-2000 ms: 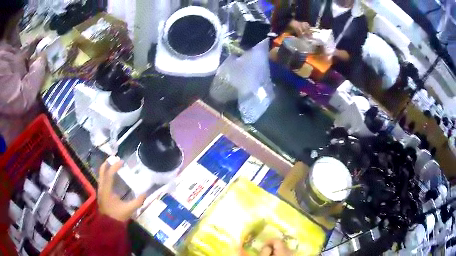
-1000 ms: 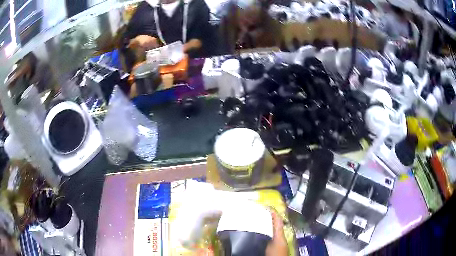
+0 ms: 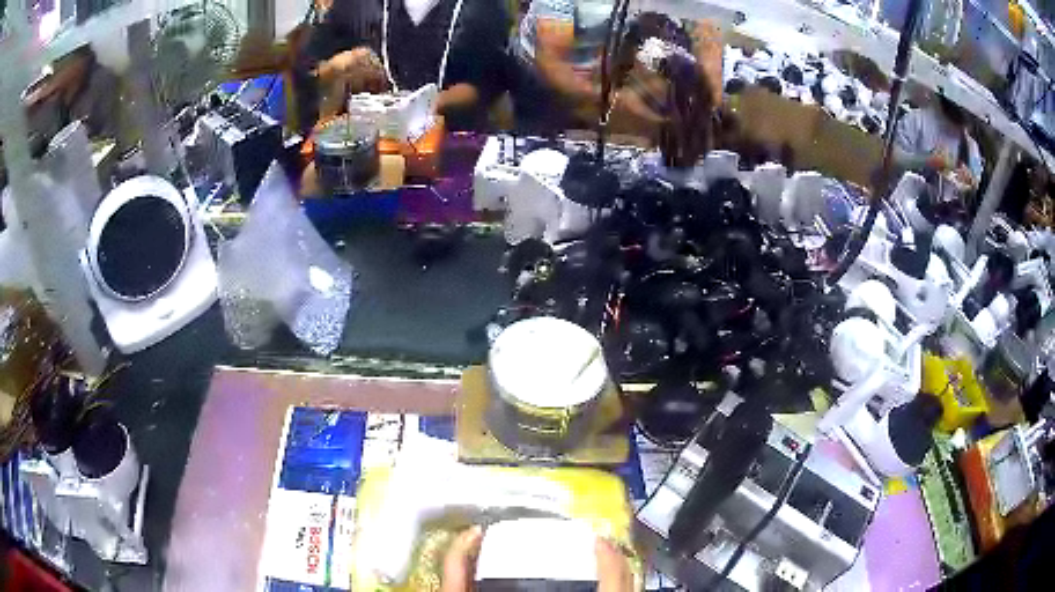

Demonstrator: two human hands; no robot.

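A white housing (image 3: 538, 549) with a dark lower part is at the bottom edge of the view, over the yellow work pad (image 3: 578, 490). My left hand (image 3: 460, 560) holds its left side. My right hand (image 3: 615, 567) holds its right side. Only the fingers of both hands show; the rest is cut off by the bottom edge. The lower part of the housing is also cut off. The pad lies on BOSCH cardboard (image 3: 310, 534).
A round tub (image 3: 547, 376) stands behind the pad. A screw tray (image 3: 816, 509) with a black screwdriver (image 3: 723, 468) over it is at right. Black parts (image 3: 717, 289) are heaped beyond. Part-built units (image 3: 102, 486) stand at left. A person (image 3: 405, 58) sits opposite.
Earlier my left hand was at the units by the red crate; now it is on the housing over the pad. The view has swung right, and the housing now sits between both hands.
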